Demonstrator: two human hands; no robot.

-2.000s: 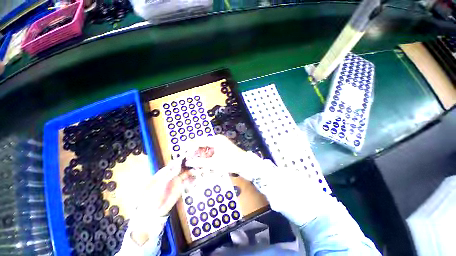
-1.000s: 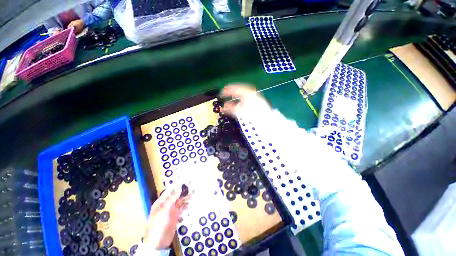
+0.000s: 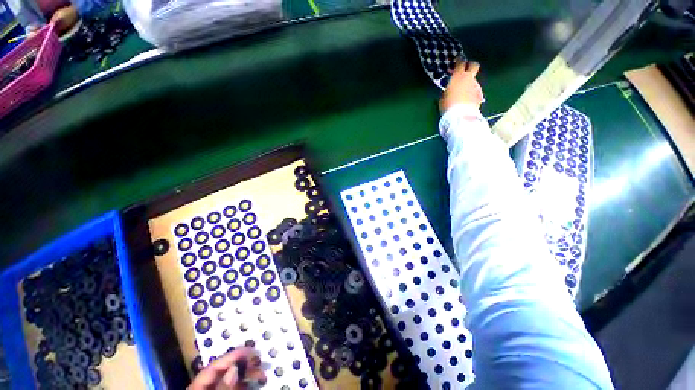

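My right hand (image 3: 462, 87) reaches far forward and grips the near end of a ring sheet (image 3: 428, 34) over the green surface. The sheet's far end is cut off by the top edge. My left hand (image 3: 228, 372) is low in the picture, partly cut off, with a blurred dark round part (image 3: 248, 369) at its fingertips. It is over the white sheet in use (image 3: 263, 335), which has rows of dark rings on its upper part and faint marks below. This sheet lies in the black tray (image 3: 221, 177), beside a heap of black round parts (image 3: 324, 266).
A blue tray (image 3: 131, 305) of black discs is at left. A second dotted sheet (image 3: 408, 278) lies right of the black tray. Spare ring sheets (image 3: 568, 152) lie beyond my right arm, near a slanted post (image 3: 545, 91). A pink basket (image 3: 34, 68) and another person's hand (image 3: 65, 19) are top left.
My right hand has moved from the black tray's far edge forward and right and taken hold of the ring sheet's near end. My left hand stays over the sheet in use. The view has shifted.
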